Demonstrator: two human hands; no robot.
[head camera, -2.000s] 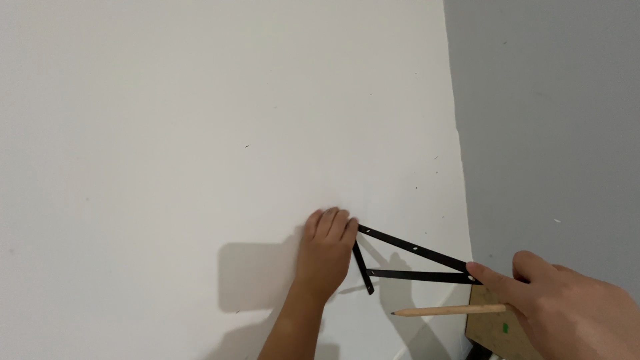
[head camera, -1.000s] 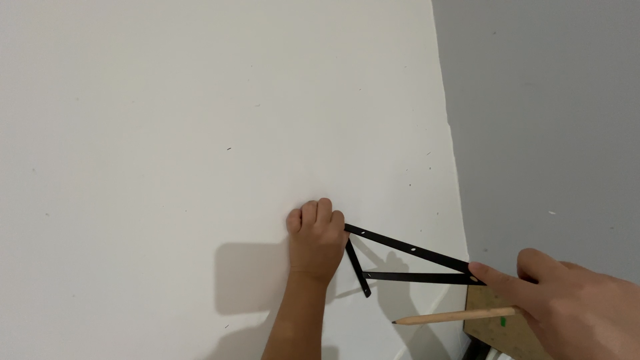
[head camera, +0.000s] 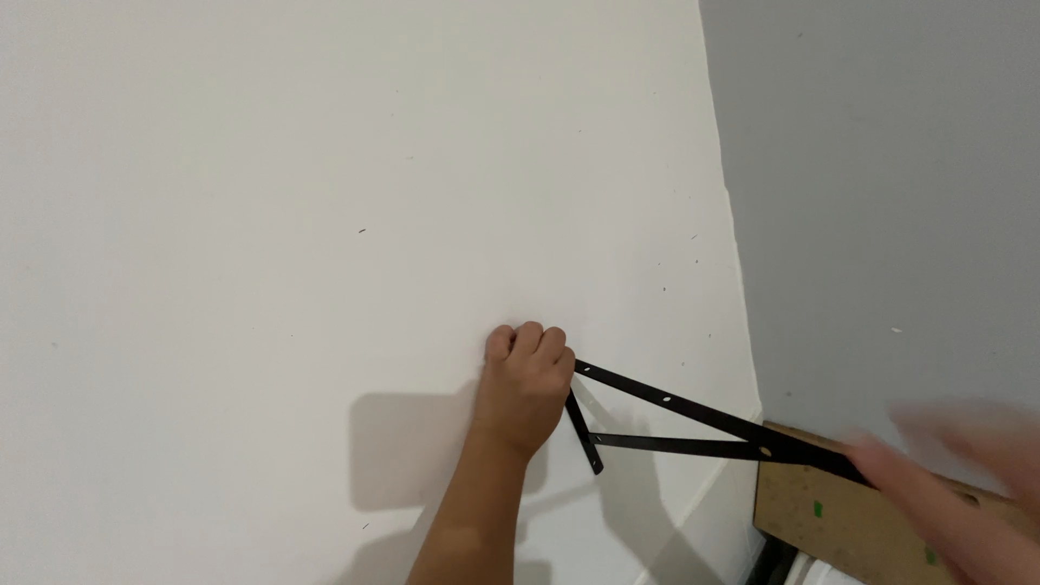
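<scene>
A black metal shelf bracket (head camera: 670, 400), triangular with a diagonal brace and screw holes, stands out from the white wall near the corner. My left hand (head camera: 528, 390) is closed around the bracket's corner at the wall, hiding that end. The short arm of the bracket shows below my knuckles, along the wall. My right hand (head camera: 951, 487), blurred, is at the bracket's outer end at the lower right, a finger touching or very near the bar. Whether it grips the bar is unclear, and no pencil shows.
White wall (head camera: 325, 203) with small dark marks meets a grey wall (head camera: 877, 203) at a corner on the right. A brown board (head camera: 800, 504) with green marks lies low in the corner, beside a dark object and a white object.
My right hand has moved right along the bracket, baring more of its outer end. The wooden pencil held in it earlier is no longer visible. My left hand stays on the bracket's corner.
</scene>
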